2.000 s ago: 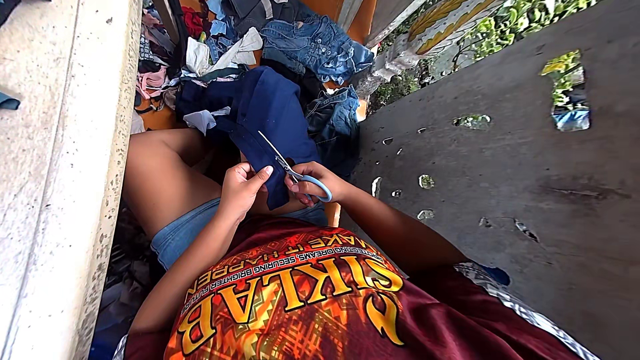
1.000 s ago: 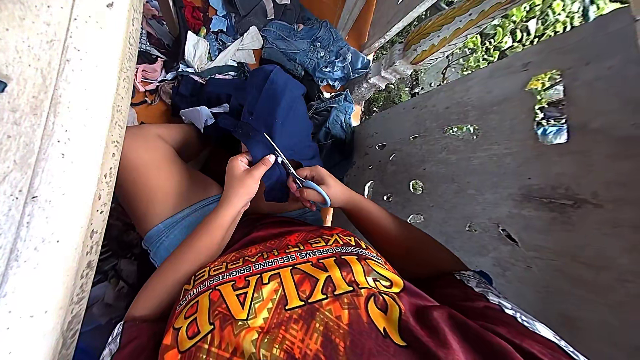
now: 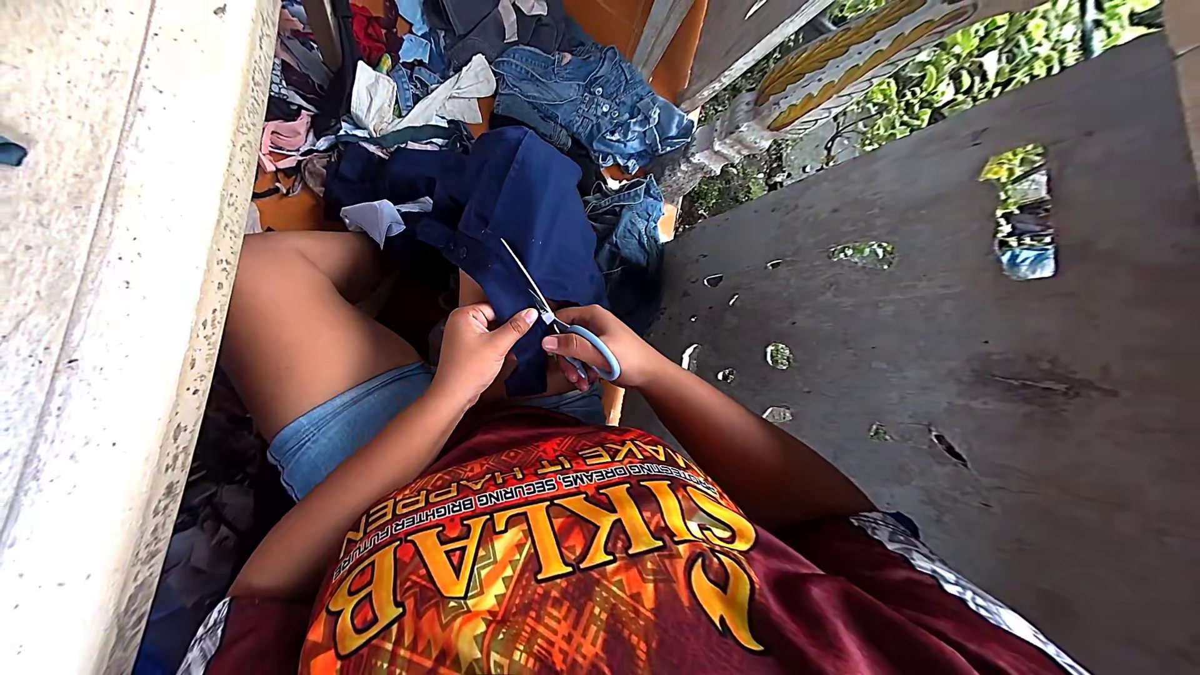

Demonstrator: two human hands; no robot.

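A navy blue cloth garment [image 3: 530, 202] lies over my lap and runs down between my hands. My left hand [image 3: 480, 347] pinches its edge between thumb and fingers. My right hand [image 3: 600, 345] holds a pair of scissors [image 3: 596, 349] by the light blue handles, with the blades pointing up and to the left over the navy cloth. The scissors' pivot is close to my left thumb tip. How far the blades are apart is hard to tell. A small white cloth piece [image 3: 375, 220] lies on the navy cloth's left part.
Denim garments [image 3: 595, 98] and mixed cloth scraps [image 3: 412, 103] are heaped beyond my lap. A pale, speckled ledge [image 3: 112, 281] runs along the left side. On the right stands a grey panel [image 3: 844, 356] with holes in it, near a carved baluster [image 3: 731, 141].
Both hands stay close together at the navy cloth, the left still pinching it and the right still on the scissors. Any movement of them is too slight to tell.
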